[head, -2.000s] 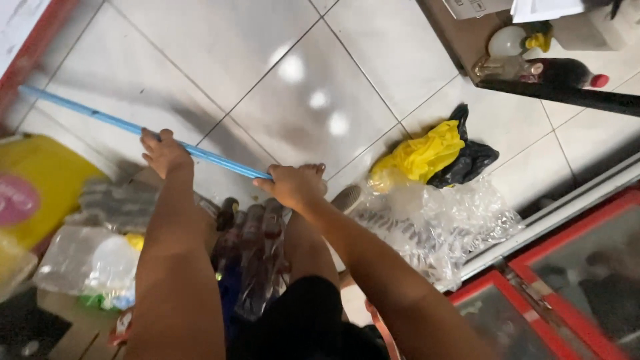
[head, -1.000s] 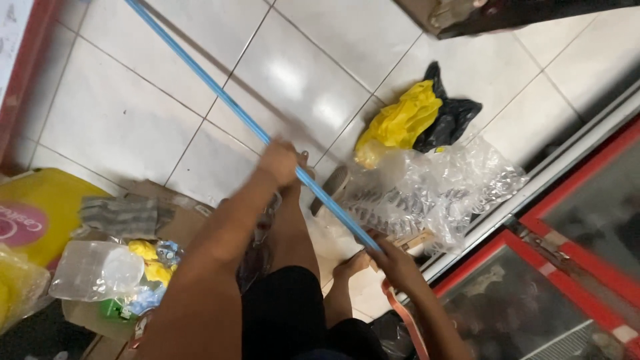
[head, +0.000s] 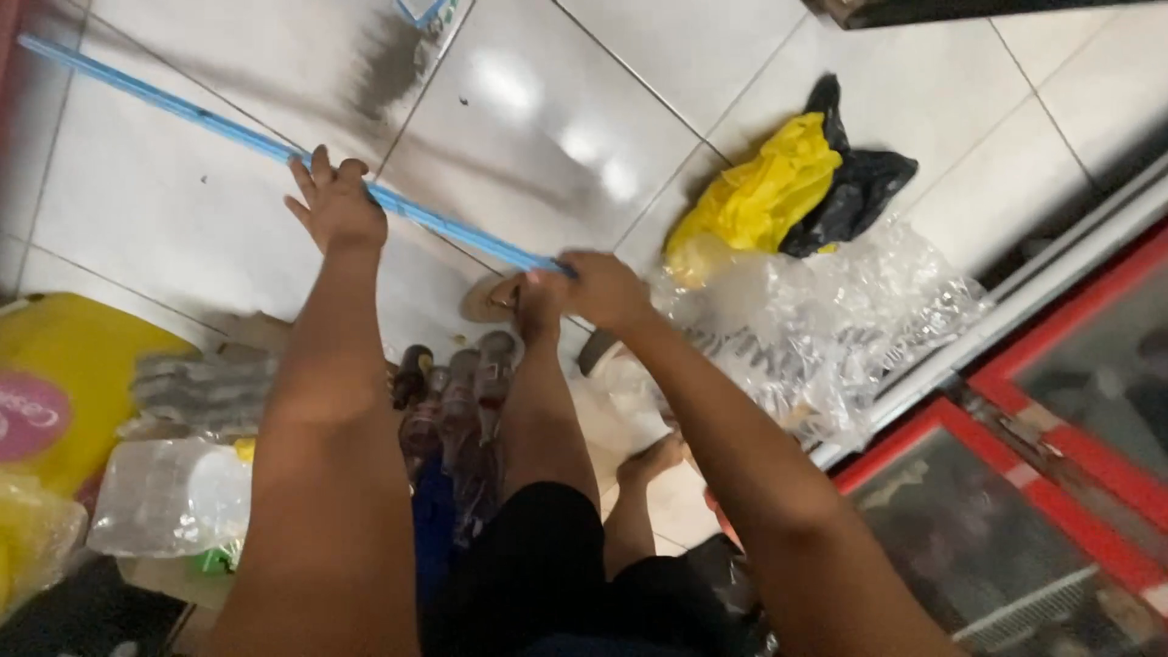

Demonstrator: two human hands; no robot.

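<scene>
A long light-blue pole (head: 233,132) slants from the upper left down to the middle of the view. My right hand (head: 598,287) is closed around its lower end. Farther up the pole, my left hand (head: 338,205) lies across it with the fingers spread; the hand hides that stretch of pole. The far end, at the left edge, shows no clear head. At the top edge, part of a blue-edged object (head: 422,11) shows beside a dark smudge on the white floor tiles (head: 538,109).
A yellow plastic bag (head: 762,196), a black bag (head: 858,192) and crumpled clear plastic (head: 812,319) lie at right, beside a red-framed glass cabinet (head: 995,538). Several bottles (head: 461,392) stand by my leg. A yellow container (head: 100,374) and clear plastic packaging (head: 169,497) are at left.
The pole has swung to a flatter slant. My right hand has moved up and left from beside the clear plastic. My left hand has moved left, and its fingers have spread.
</scene>
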